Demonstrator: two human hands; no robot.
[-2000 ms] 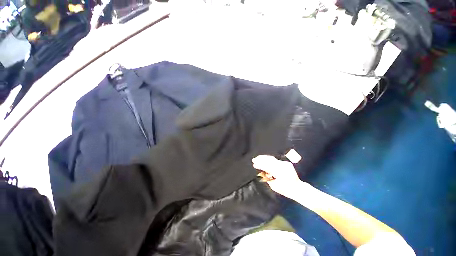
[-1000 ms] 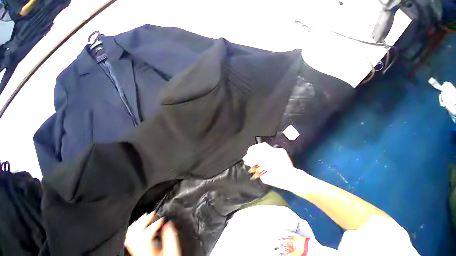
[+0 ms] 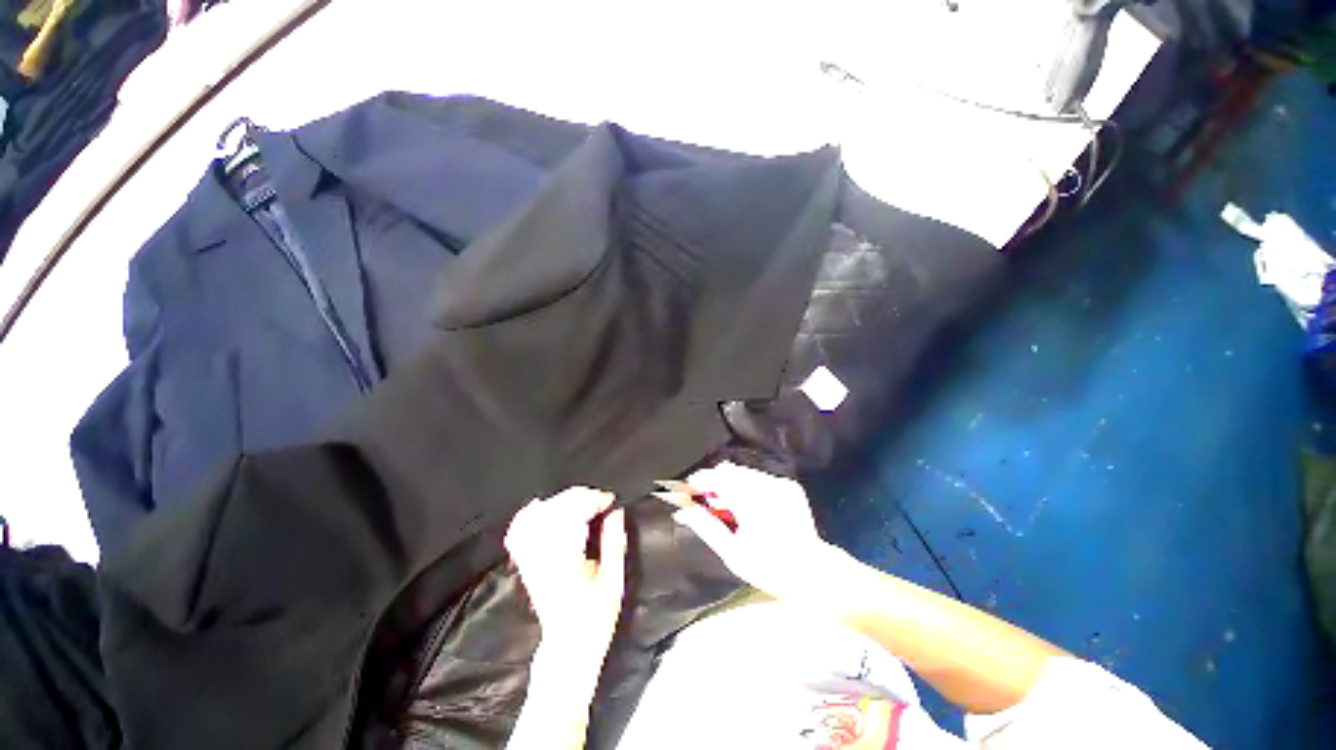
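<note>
A black jacket (image 3: 542, 381) lies spread over a navy jacket (image 3: 220, 322) with a hanger hook at its collar. The black jacket's shiny lining (image 3: 476, 652) shows along the near side. My left hand (image 3: 572, 550) pinches the black jacket's edge at the lining. My right hand (image 3: 755, 520) holds thread snips (image 3: 700, 504) with a red grip, blades pointing left at the same edge, close to my left fingertips. A small white label (image 3: 825, 388) shows on the dark lining at the right. Any loose thread is too small to see.
The white table (image 3: 703, 59) reaches back behind the jackets. A grey-handled tool (image 3: 1081, 59) and a cord are at its right corner. Dark garments (image 3: 52, 645) are at the lower left. Blue floor (image 3: 1084, 484) is at the right, with a white object (image 3: 1289, 264) there.
My left hand came in from below and moved up and right to the jacket edge. My right hand shifted slightly down, and its snips now point at the edge. The view has shifted a little.
</note>
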